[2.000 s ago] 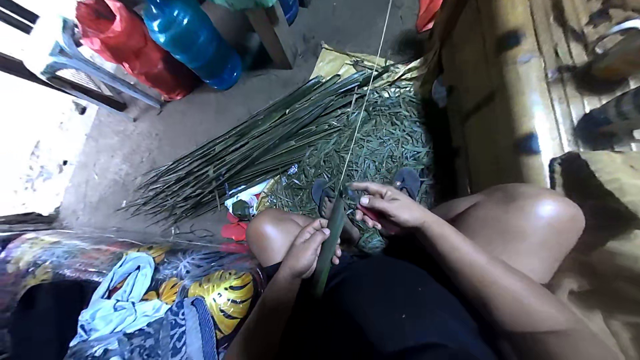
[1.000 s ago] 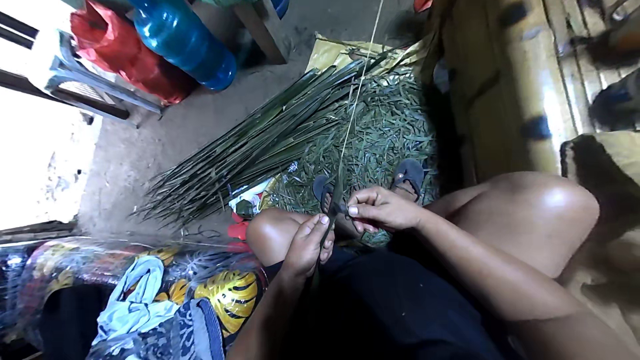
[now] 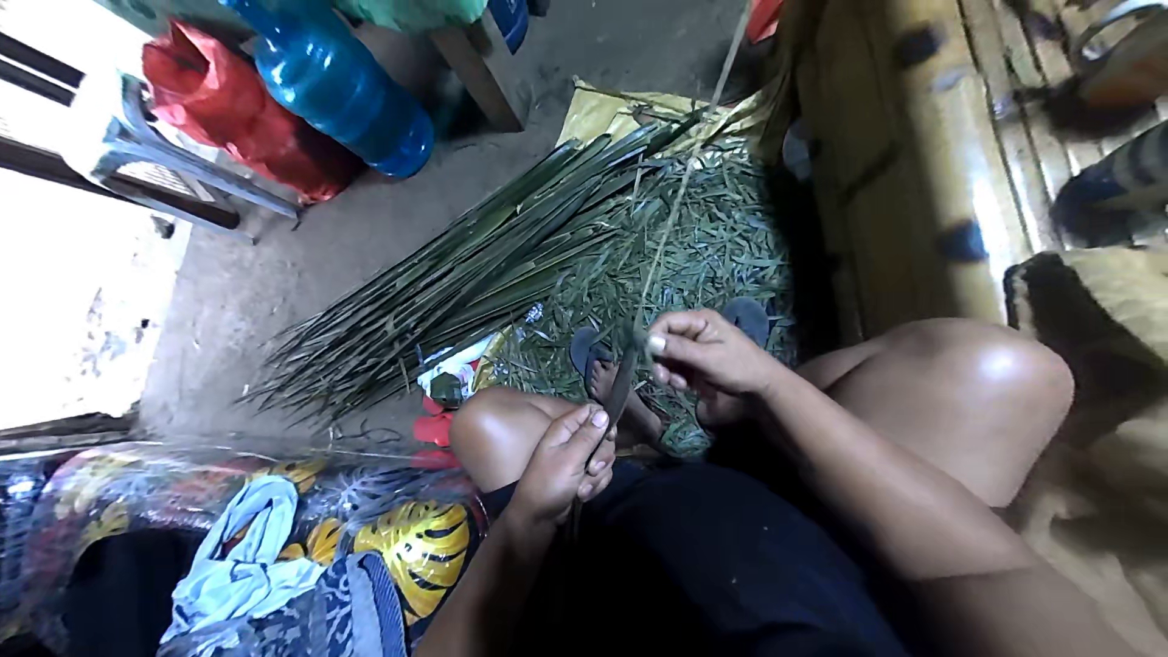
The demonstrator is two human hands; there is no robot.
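My left hand [image 3: 570, 456] grips a narrow green palm leaf strip [image 3: 622, 379] above my lap, thumb on top. At the strip's far end is my right hand [image 3: 703, 351], its thumb and forefinger pinched together; whether they hold the leaf or something small is too blurred to tell. A pale taut cord [image 3: 671, 224] runs up and away from near my right fingers. Beyond my knees lies a long bundle of green palm leaves [image 3: 484, 265], beside a heap of short leaf scraps [image 3: 721, 233].
A blue plastic bottle [image 3: 342, 87], a red bag [image 3: 228, 109] and a plastic stool [image 3: 155, 151] stand at the upper left. A bamboo bench [image 3: 912, 173] is on the right. Clothes [image 3: 246, 547] lie on a plastic-covered surface at the lower left. Sandals [image 3: 589, 351] are between my knees.
My right hand held a small red-handled thing two seconds ago; no red shows at its fingers now. My left hand has stayed on the leaf.
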